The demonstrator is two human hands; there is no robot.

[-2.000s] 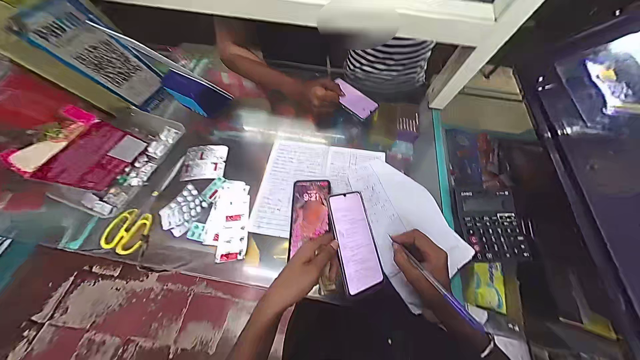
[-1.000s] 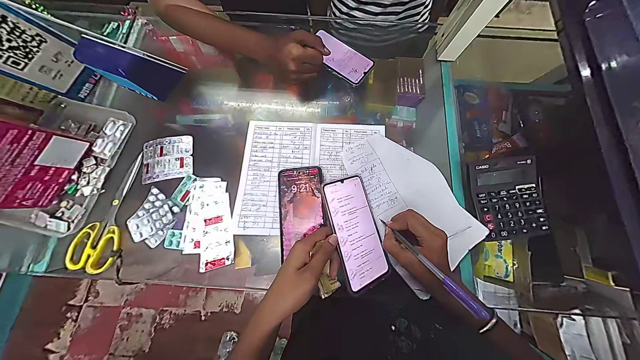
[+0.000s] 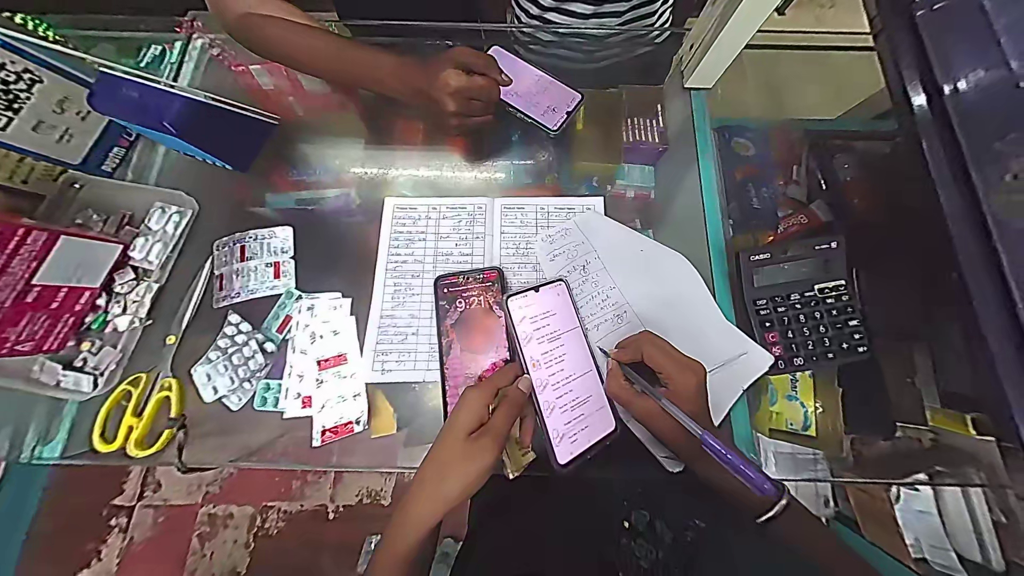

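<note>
My left hand holds the lower left edge of a smartphone with a lit list on its screen. Just left of it, partly under my fingers, lies a second smartphone with a pink lock screen. Between the fingers of my right hand is a purple ballpoint pen, its tip near the phone's right edge and a loose handwritten sheet. That sheet overlaps an open ruled notebook, which bears handwriting in printed columns. Part of the notebook is hidden behind the phones.
Blister packs of tablets, medicine strips and yellow-handled scissors lie left, beside a plastic tray. A Casio calculator is right. Across the glass counter, another person's hand touches a smartphone.
Both my hands keep their hold on the phone and the pen. Across the counter, the other person's hand and phone have shifted slightly. The view has turned somewhat.
</note>
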